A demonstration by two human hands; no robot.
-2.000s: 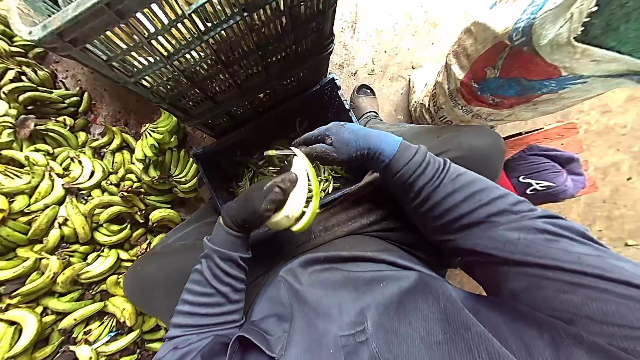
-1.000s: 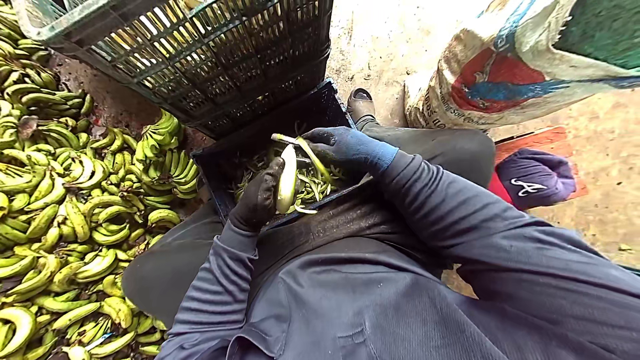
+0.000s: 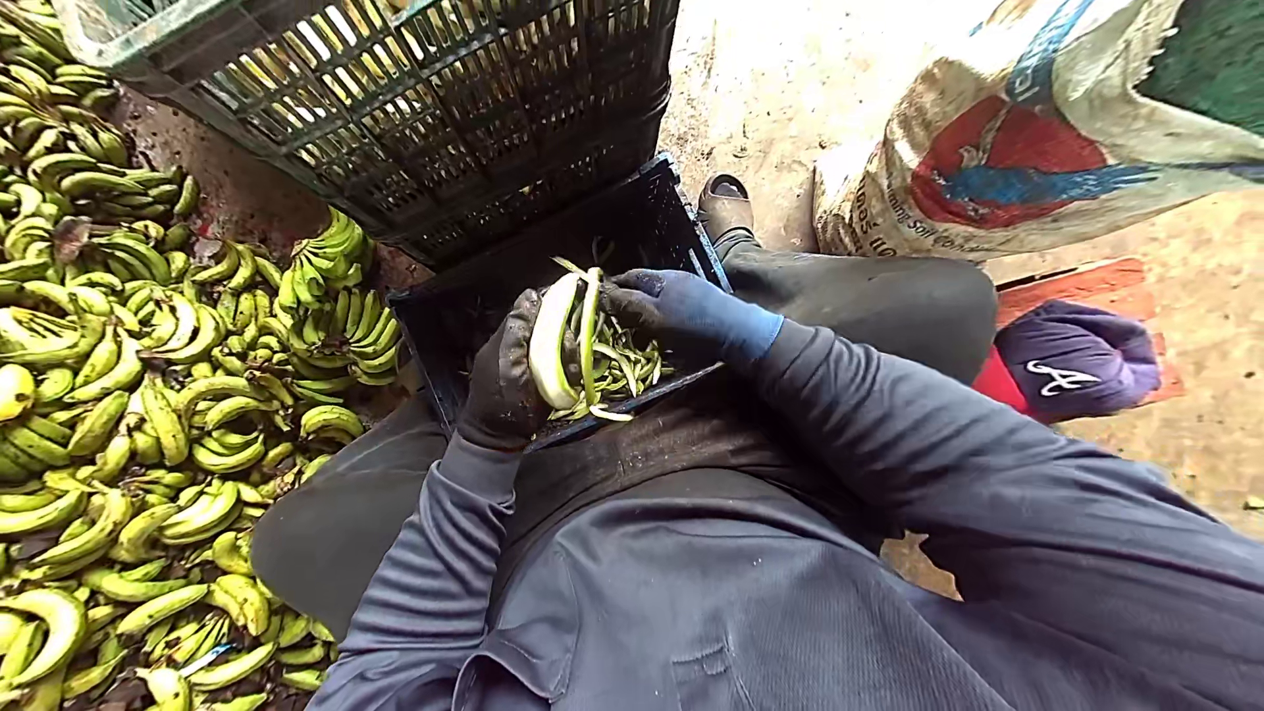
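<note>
My left hand, in a dark, dirty glove, grips a partly peeled green banana or plantain with pale flesh showing. My right hand, in a dark glove with a blue cuff, is at the fruit's right side, its fingers curled by a strip of green peel. Whether it holds the strip or a tool is hidden. Below both hands, in my lap, a dark plastic crate holds loose green peel strips.
Bunches of green bananas or plantains cover the floor at left. A tall slatted plastic crate stands ahead. A printed woven sack is at front right, near my sandalled foot. A purple cap lies on a reddish board.
Between two seconds ago and one second ago, the fruit in my left hand turned more upright. A peel strip now hangs along its right side, and my right hand stays beside it.
</note>
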